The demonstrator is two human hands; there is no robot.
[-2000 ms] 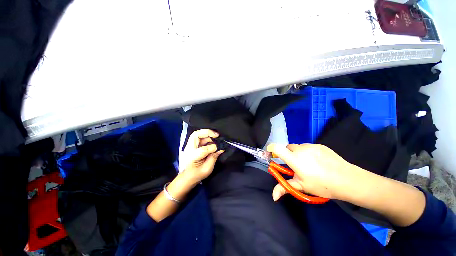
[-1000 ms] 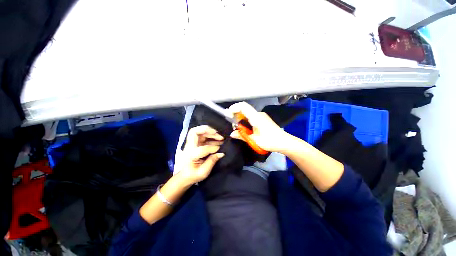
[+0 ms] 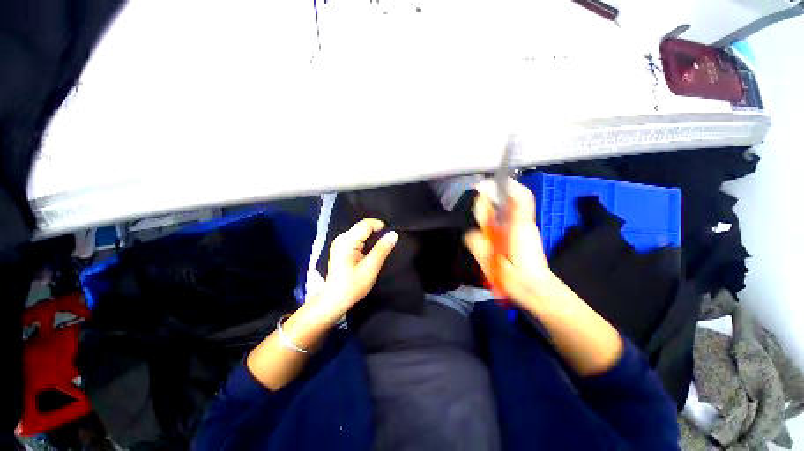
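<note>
My right hand (image 3: 516,238) is blurred and closed around the orange-handled scissors (image 3: 499,255). The blades point up and overlap the table's front edge. My left hand (image 3: 357,264) is left of it, over my lap, with thumb and forefinger raised and close together. Whether it pinches any cloth cannot be told against the dark background. A dark garment piece (image 3: 401,207) lies over my lap, behind and between the hands. The scissor blades are apart from it.
The white table (image 3: 264,106) spans the top. A dark red object (image 3: 701,70) lies at its right end. Below are a blue crate (image 3: 652,207) with black cloth, another blue crate at left, a red crate or stool (image 3: 53,370), and a grey fabric heap (image 3: 736,379) at right.
My right hand first moved in towards my left hand, then away to the right with the scissors. The blades turned from pointing left to pointing up. My left hand's fingertips rose off the cloth area they pinched.
</note>
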